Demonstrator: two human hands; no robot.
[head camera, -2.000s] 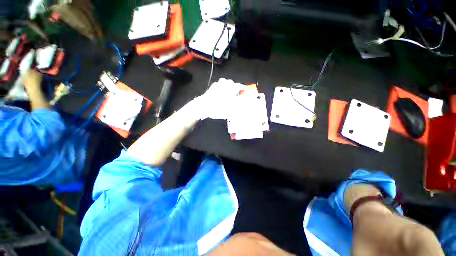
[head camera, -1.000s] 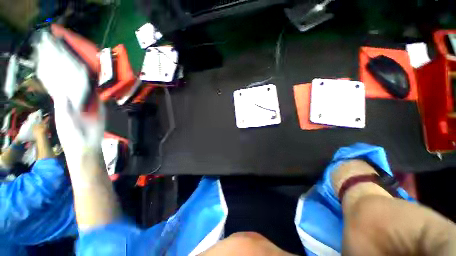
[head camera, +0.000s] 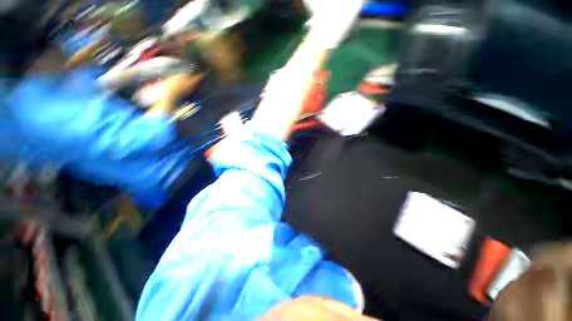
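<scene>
The frame is strongly blurred. My left hand (head camera: 335, 19), in a white glove, is stretched far forward at the top edge, partly cut off; whether it holds anything cannot be told. A white device (head camera: 434, 229) lies on the black bench mat (head camera: 351, 200) at right of centre. Another white device (head camera: 352, 113) lies farther back, right of my left forearm. A third white device (head camera: 509, 273) shows partly beside an orange-red pad (head camera: 490, 268) at lower right. A blurred brown shape at the lower right edge may be my right hand or forearm; its fingers are not visible.
Another person's blue sleeve (head camera: 94, 135) and hand (head camera: 179, 88) are at the left, among blurred white and red items. Orange-red pads (head camera: 318, 91) stand beside my left forearm. A large dark object (head camera: 520, 56) fills the upper right. A green surface (head camera: 357, 53) shows at the back.
The view has swung left, so the bench devices appear farther right and lower. My left arm now reaches up the frame; the device and orange pad in that hand are no longer distinguishable.
</scene>
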